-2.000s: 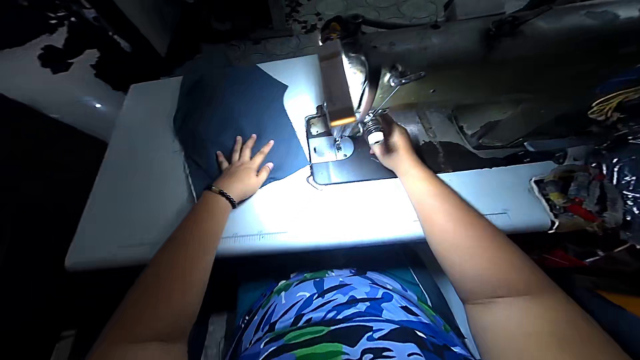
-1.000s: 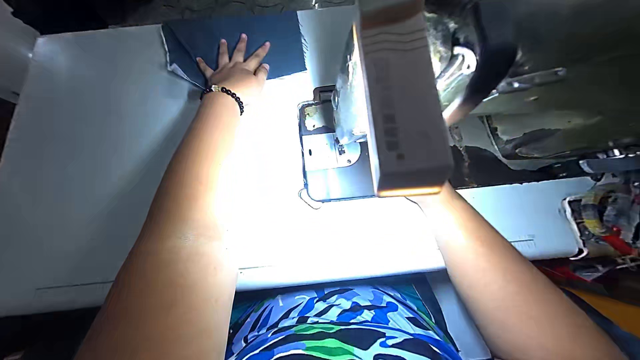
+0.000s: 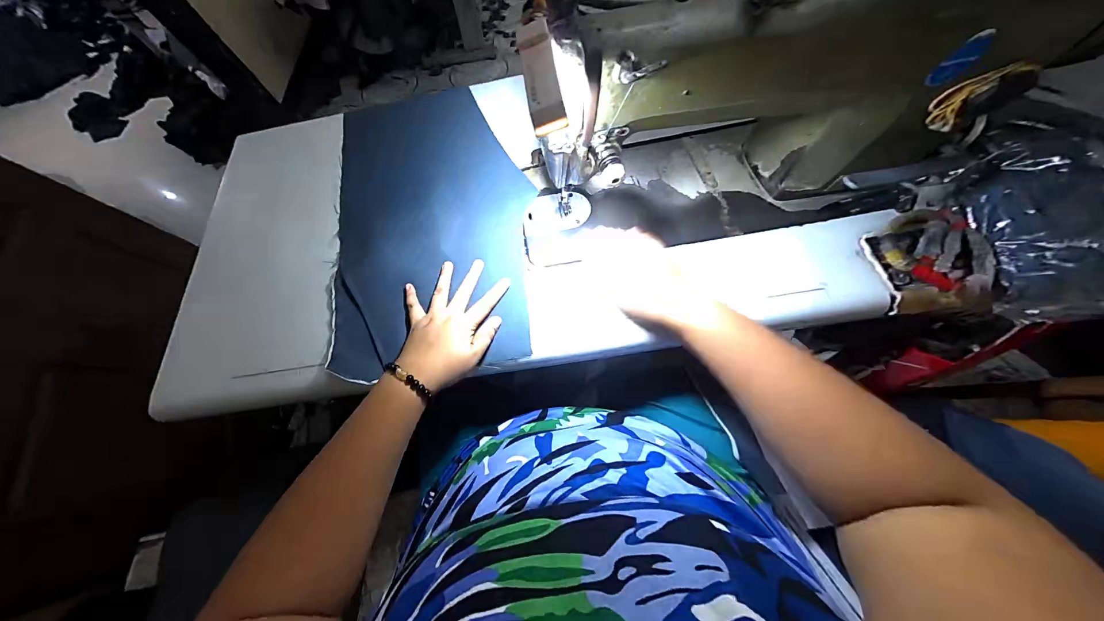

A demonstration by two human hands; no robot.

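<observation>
A dark blue fabric piece point(image 3: 423, 190) lies on the white sewing table point(image 3: 259, 259), its right edge beside the needle plate point(image 3: 556, 211). My left hand point(image 3: 448, 332) rests flat on the fabric near the table's front edge, fingers spread, a beaded bracelet at the wrist. Under the bright lamp, my right hand point(image 3: 651, 272) is overexposed and blurred; it is over the table to the right of the fabric and in front of the sewing machine point(image 3: 776, 95). Whether its fingers hold anything does not show. The presser foot point(image 3: 566, 205) stands over the needle plate, right of the fabric.
A lamp or box-shaped attachment point(image 3: 542, 78) hangs by the machine head. At the table's right is an opening with coloured scraps point(image 3: 931, 259), beside a clear plastic bag point(image 3: 1048, 216). Yellow thread point(image 3: 975, 99) lies on the machine. Dark scraps point(image 3: 99, 116) lie at the upper left.
The fabric now reaches nearer the table's front edge, with my left hand on it. My right hand has come away from the machine head towards the front. The view has shifted a lot.
</observation>
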